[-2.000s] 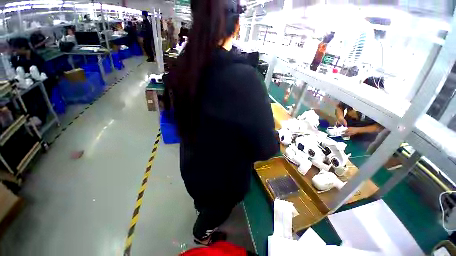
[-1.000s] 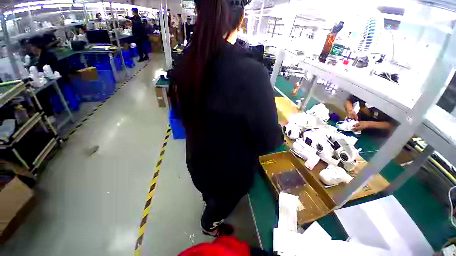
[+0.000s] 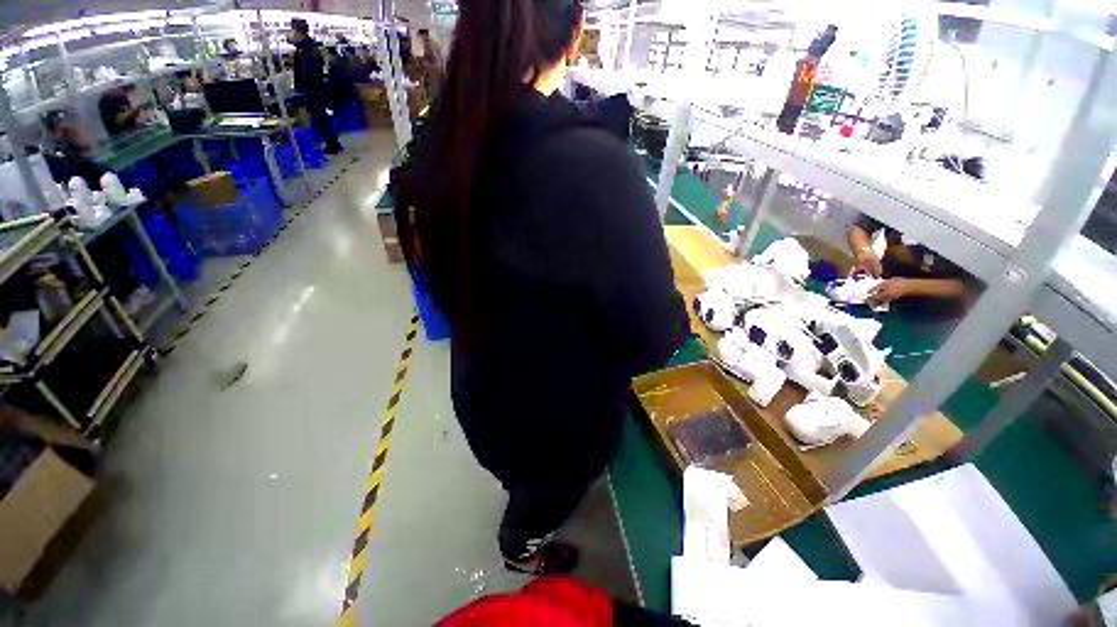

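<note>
Neither of my hands is in view; only a red piece of clothing shows at the bottom edge. Flat white box blanks (image 3: pixel 943 545) lie on the green bench at the lower right. A narrow stack of white pieces (image 3: pixel 707 514) lies beside them. An open shallow cardboard tray (image 3: pixel 784 484) holds a dark gridded block (image 3: pixel 709 432) and thin yellow lines at its far left end. White security cameras (image 3: pixel 790 331) with black lens faces are piled on flattened brown cardboard (image 3: pixel 913 451) behind the tray.
A person in black (image 3: pixel 551 270) stands close ahead at the bench's left side. Another person's hands (image 3: pixel 884 279) hold a white item across the bench. A white metal shelf (image 3: pixel 857 190) and its post stand at the right. Yellow-black tape (image 3: pixel 382 465) marks the grey floor.
The view has shifted a little since two seconds ago. The person in black remains beside the bench. The tray, white blanks and camera pile keep their arrangement.
</note>
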